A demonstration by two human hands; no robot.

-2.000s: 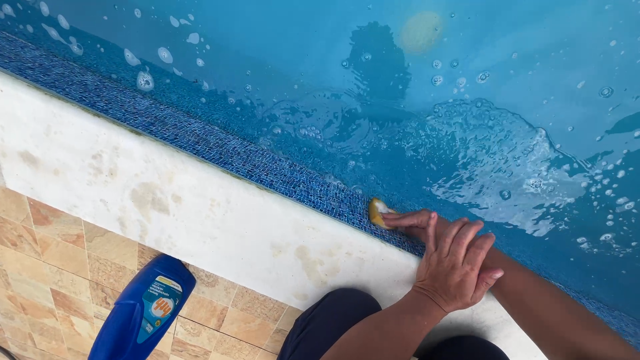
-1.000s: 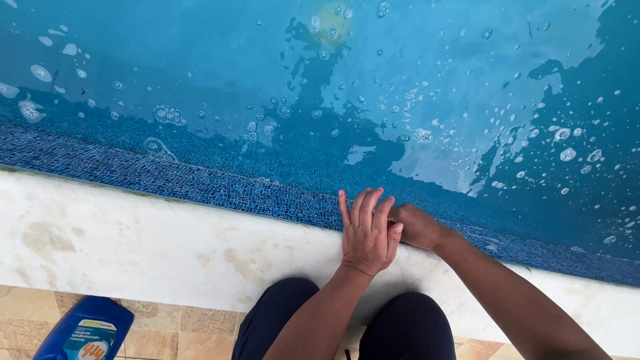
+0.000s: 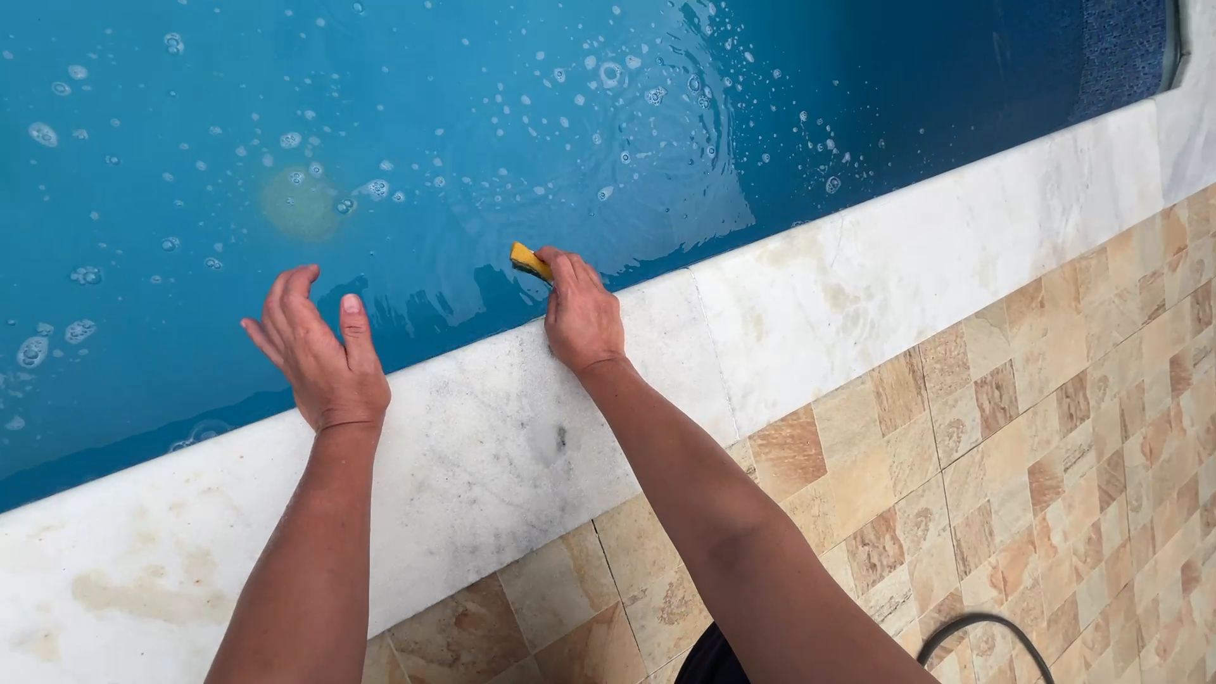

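My right hand [image 3: 584, 313] grips a yellow sponge with a dark green side [image 3: 530, 261] at the inner edge of the marble pool coping [image 3: 503, 427], the sponge sticking out over the water. To its left, my left hand [image 3: 328, 351] is raised at the coping's edge with fingers spread and nothing in it. The swimming pool water [image 3: 456, 123] carries scattered bubbles of foam, and ripples show beyond the sponge.
Beige and brown stone floor tiles [image 3: 855, 465] run along the outer side of the coping. A dark hose or cable [image 3: 983, 617] curves over them at the bottom right. A pool corner with blue mosaic [image 3: 1126, 57] shows at the upper right.
My hands, one upon the other in the earlier frames, are now apart. The view has shifted and turned, and the blue bottle is out of it.
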